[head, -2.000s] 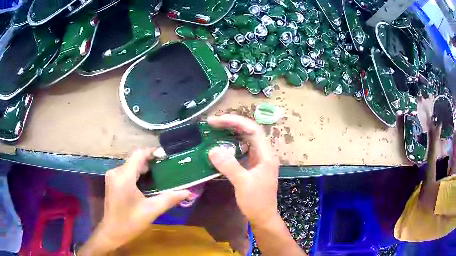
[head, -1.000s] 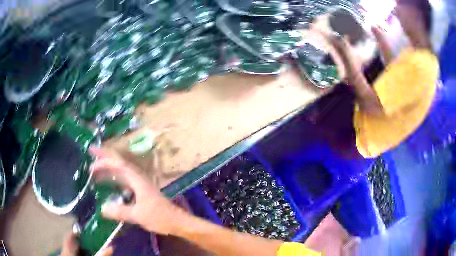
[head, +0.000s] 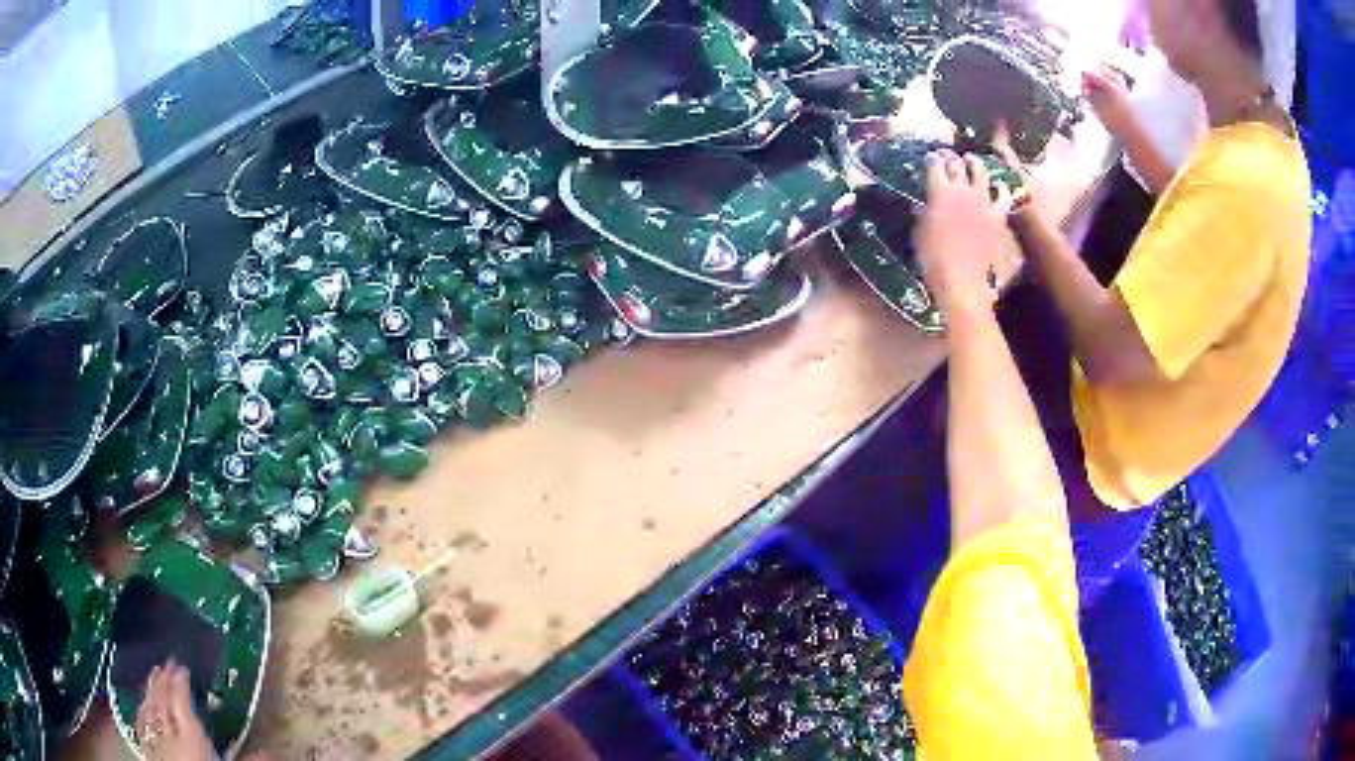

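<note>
My right hand (head: 966,223) is stretched far out to the right, its fingers closed over the edge of a glossy green housing (head: 892,167). My left hand (head: 171,717) is cut off by the bottom edge at lower left. Its fingers lie over the dark panel of another green housing (head: 235,632); whether they grip it cannot be told. A small pale green dish (head: 384,601) stands on the stained board between the hands, with a thin pale stick (head: 433,565) at its rim. A large heap of small green caps (head: 335,357) lies behind it.
Overlapping housings are stacked behind my right hand (head: 699,208) and at far left (head: 60,394). A co-worker in a yellow shirt (head: 1226,298) works close at right, arms near my right hand. A blue crate of small pieces (head: 780,654) is below the dark green bench edge (head: 639,632).
The view has swung right. My right hand has left the housing held between both hands and reached to the far-right housings. That held housing is no longer distinguishable. My left hand is now at lower left.
</note>
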